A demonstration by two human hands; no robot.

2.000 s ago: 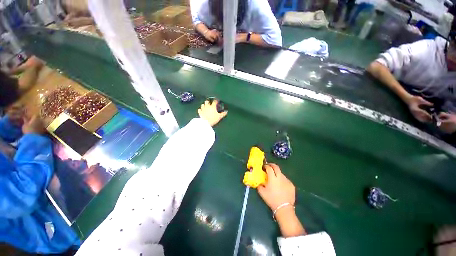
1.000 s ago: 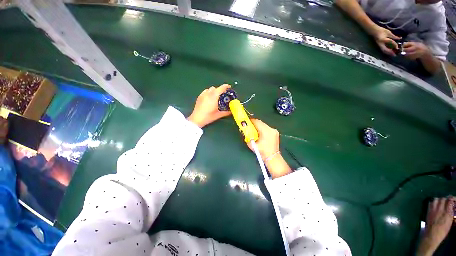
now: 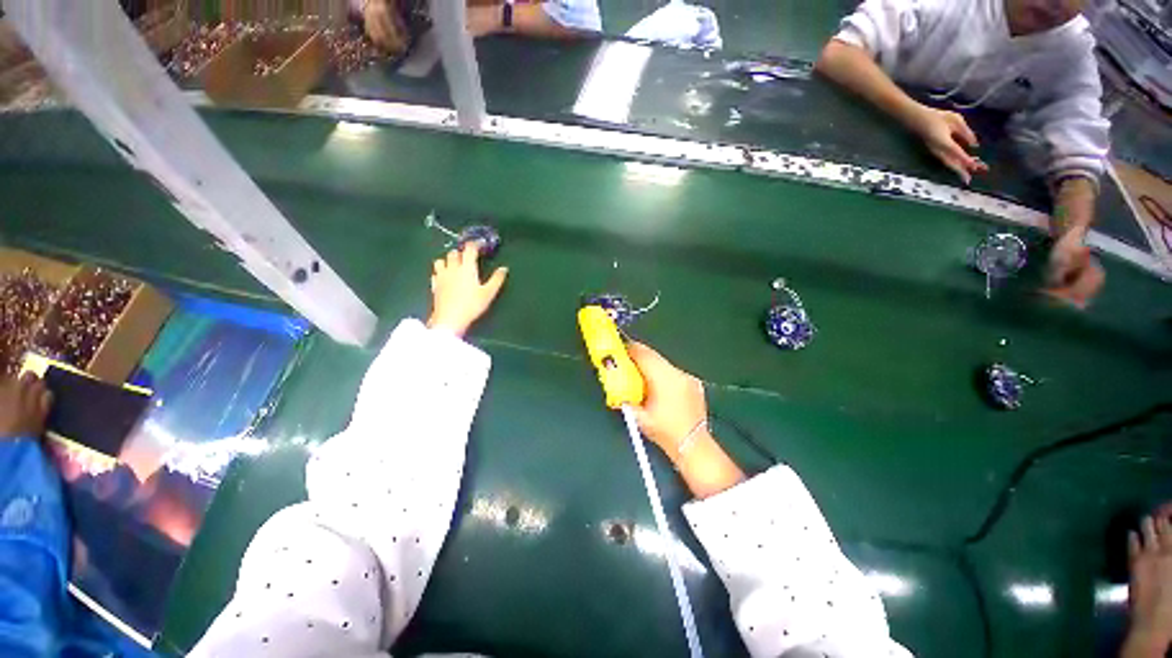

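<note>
My right hand holds the yellow hot glue gun, its nozzle end beside a round wired unit on the green belt. A whitish glue stick trails from the rear of the gun. My left hand reaches to another wired unit, fingertips at its near edge; whether they grip it I cannot tell. More wired units lie to the right, one upper and one lower.
A white post slants at left and a scuffed rail crosses behind. A person across the belt reaches near another unit. A black cord lies at right. Trays and a phone are at left.
My left hand has let go of the unit it held at the gun and moved left to another unit. That released unit lies on the belt. The person opposite has reached over the rail.
</note>
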